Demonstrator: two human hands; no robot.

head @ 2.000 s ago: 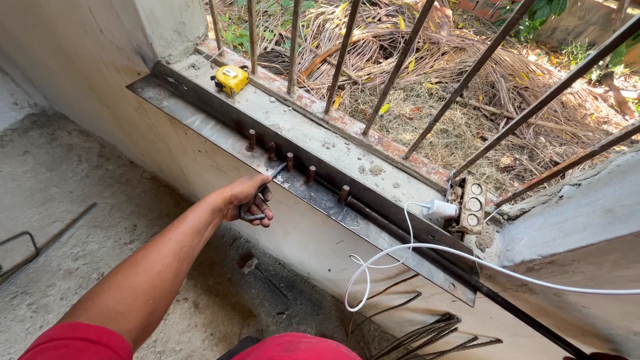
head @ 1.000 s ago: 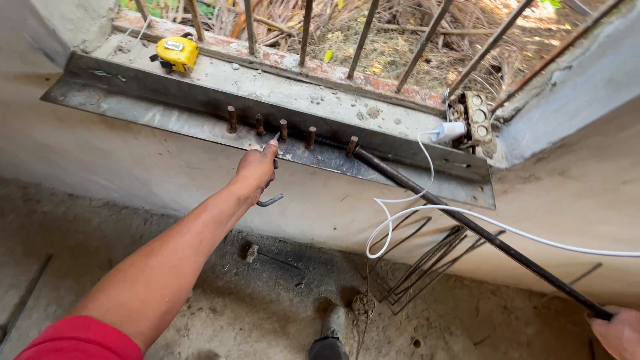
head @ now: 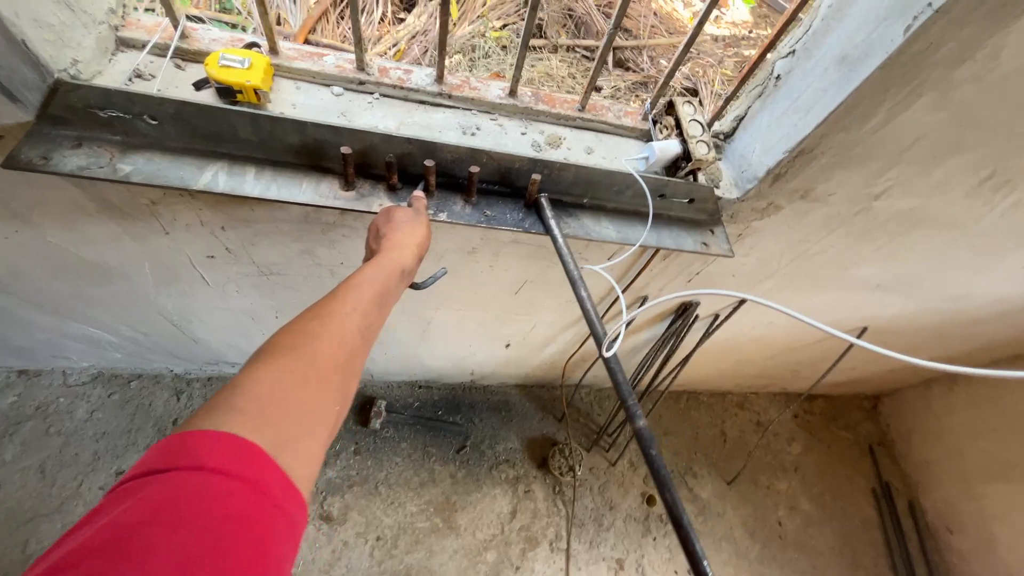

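My left hand (head: 400,232) is closed around a thin dark bent metal rod (head: 429,279), whose hooked end sticks out below the fist. Its other end reaches the steel angle bar (head: 264,180) on the window sill, close to the middle of several upright rusty pegs (head: 430,176). A long dark metal pipe (head: 602,336) rests its upper end beside the rightmost peg (head: 534,190) and slants down out of view at the bottom. My right hand is outside the view.
A yellow tape measure (head: 240,75) lies on the sill. At right, a white plug (head: 661,155) sits in a socket box (head: 693,136), and its white cable (head: 768,302) crosses over the pipe. Bent rods (head: 664,360) lean on the wall. A hammer (head: 376,414) lies on the floor.
The pipe's upper end has come out from behind the pegs, and the pipe now slants more steeply. The hand at its lower end has left the view. My left hand stays near the middle peg.
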